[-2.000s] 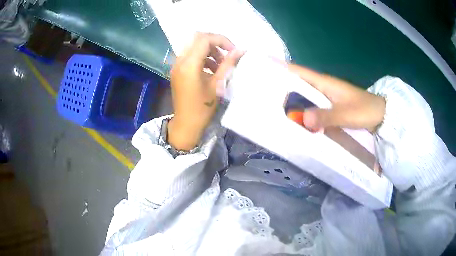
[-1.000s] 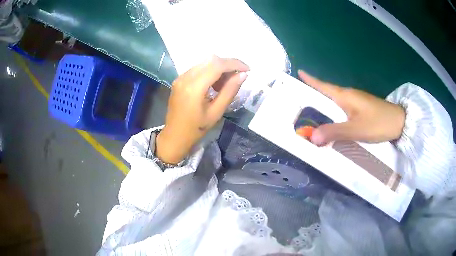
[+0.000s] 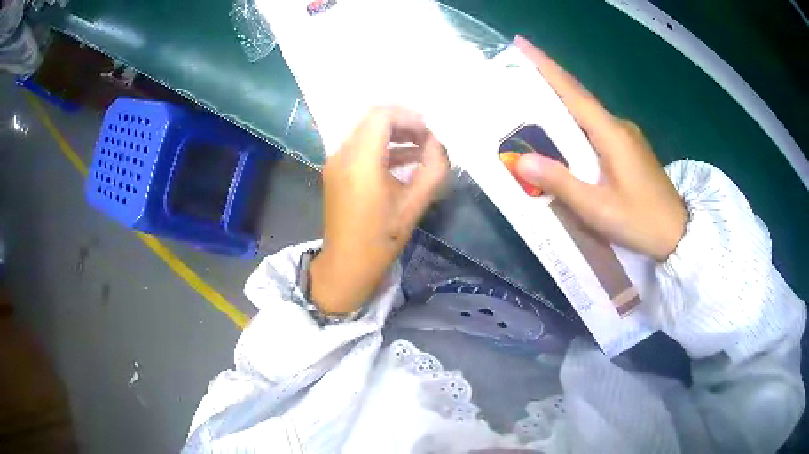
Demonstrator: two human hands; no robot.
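Note:
My right hand (image 3: 612,177) holds a long white smartwatch box (image 3: 523,213) tilted, thumb over the printed watch with its orange-red face and brown strap. The box's far end lies over the near right part of the glaring white stack of bags (image 3: 355,62). My left hand (image 3: 377,204) is at the stack's near edge, left of the box, with thumb and fingertips close together. Glare and blur hide whether the fingertips pinch a bag's film. Crinkled clear film (image 3: 253,31) sticks out at the stack's far left.
The dark green work surface (image 3: 585,53) has a pale curved rail (image 3: 710,62) at the far right. A blue plastic stool (image 3: 168,173) stands on the grey floor at left, beside a yellow line (image 3: 195,284). A small dark-and-red print shows on the stack's top.
My right hand has moved the box up and left, and its far end now overlaps the stack. My left hand has shifted slightly right and down, its fingers still bent together.

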